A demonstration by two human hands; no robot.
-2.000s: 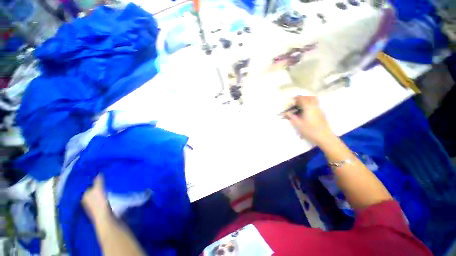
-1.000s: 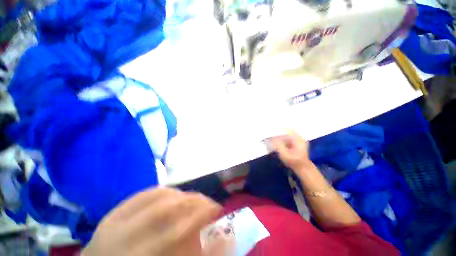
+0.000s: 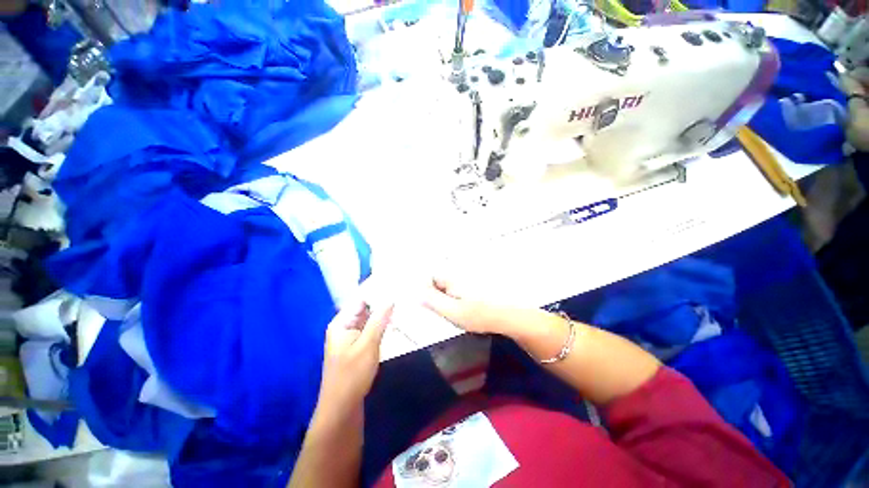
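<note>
My left hand (image 3: 354,348) is at the table's front edge, fingertips up and close together. My right hand (image 3: 459,307) is just right of it, over the edge, fingers bent towards it. A whitish patch between them blends into the bright table, so I cannot tell whether they hold a white piece. Royal-blue cloth (image 3: 229,315) with pale panels (image 3: 329,238) is heaped left of my hands and hangs over the edge. The cream sewing machine (image 3: 624,105) stands beyond, its needle area (image 3: 472,191) free of blue cloth. Dark-blue thread snips (image 3: 591,211) lie before the machine.
The white table (image 3: 572,262) has its front edge close to my body. A yellow strip (image 3: 770,167) lies at its right end. A blue crate (image 3: 810,334) and more blue cloth (image 3: 734,381) are below right. A person's hand (image 3: 856,110) shows at the far right.
The snips left my right hand and lie on the table. My right hand moved left and towards me. My left hand left the blue cloth, passed close to the camera, and is now beside my right hand.
</note>
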